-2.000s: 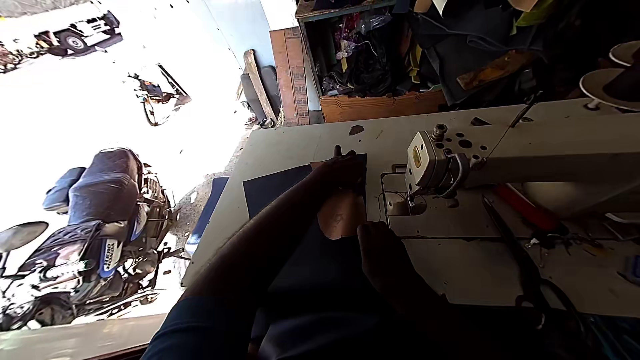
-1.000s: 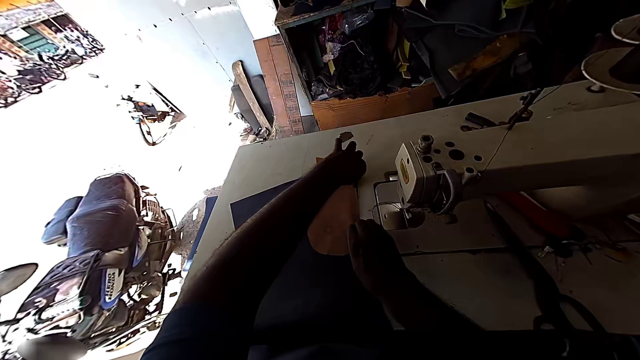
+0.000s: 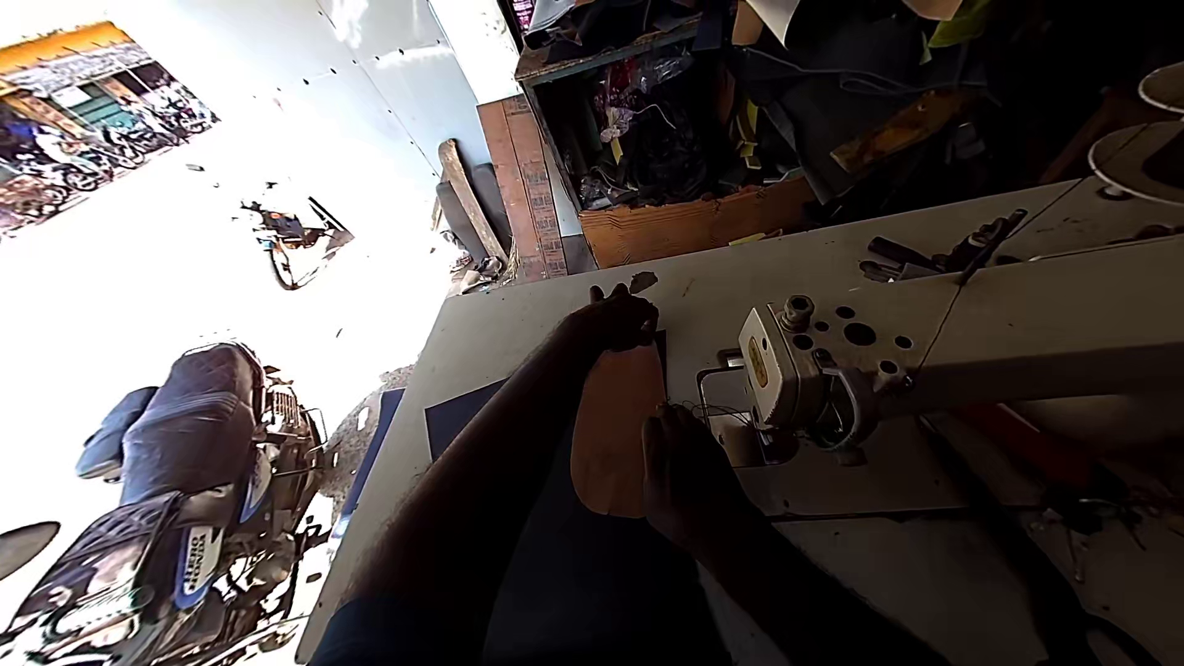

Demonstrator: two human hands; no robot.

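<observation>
A tan, rounded template-like piece [image 3: 618, 435] lies on dark sheet material [image 3: 592, 573] on the pale sewing-machine table [image 3: 518, 319]. My left hand [image 3: 620, 319] rests at the far end of the tan piece, partly covering it, fingers bent. At its near right edge is my right hand [image 3: 683, 467], with its fingertips close together; whether it pinches anything is too dark to tell. Right of both hands stands the head of an industrial sewing machine [image 3: 786, 370], with loose thread near its needle area. My left forearm crosses over the dark sheet.
Scissors [image 3: 1008, 555] and a red object [image 3: 1027, 444] lie right, below the machine arm. Small dark tools [image 3: 934, 254] sit behind it. A cluttered shelf [image 3: 694, 222] stands beyond the table; a parked motorcycle [image 3: 194, 435] is outside, left. Thread spool stands [image 3: 1138, 157] are far right.
My right hand has moved slightly away from the machine's needle area, staying by the tan piece. My left hand's fingers are more bent than a second ago. The view has shifted somewhat.
</observation>
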